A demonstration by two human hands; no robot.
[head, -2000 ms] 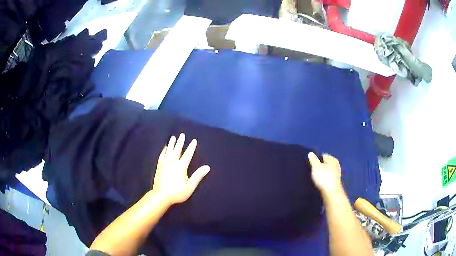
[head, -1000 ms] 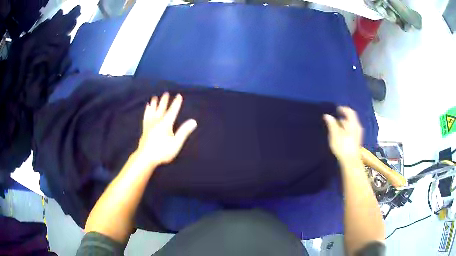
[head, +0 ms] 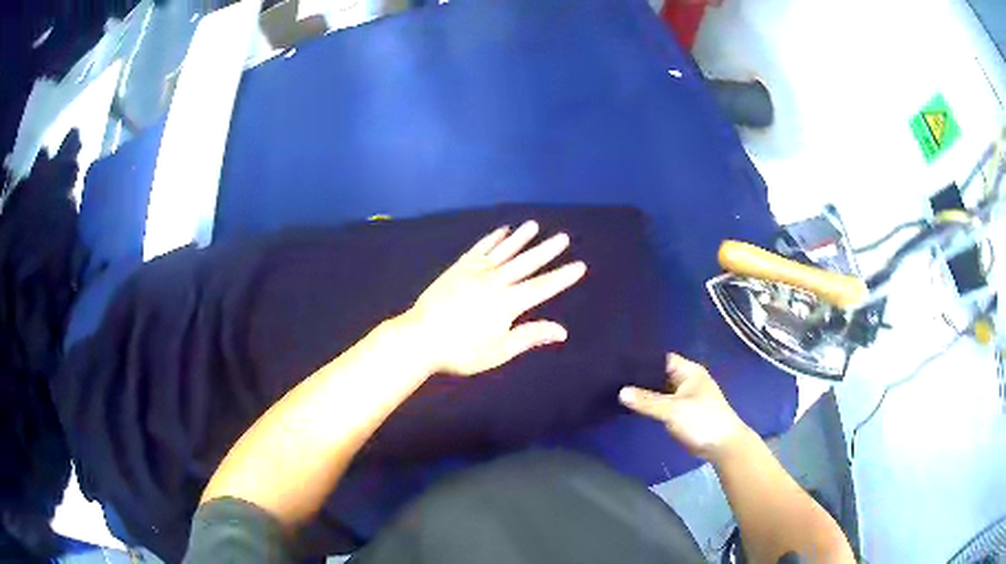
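A dark navy-black garment (head: 331, 297) lies across the blue table cover (head: 441, 110), flat at its right part and wrinkled at its left. My left hand (head: 485, 303) lies flat on the garment with the fingers spread. My right hand (head: 689, 410) is at the garment's near right corner, its thumb on top and its fingers at the edge, pinching the cloth. A steam iron (head: 783, 314) with a yellow-tan wooden handle and a silver soleplate rests to the right of the garment, touched by neither hand.
A heap of dark cloth (head: 33, 364) is at the left edge. A white strip (head: 199, 127) runs beside the blue cover. Cords (head: 910, 253) lead right from the iron. A dark cylinder (head: 741, 102) sticks out past the cover's far right side.
My left hand has moved right along the garment. My right hand has moved from its far right corner to its near right corner. The view has turned toward the iron, now fully visible.
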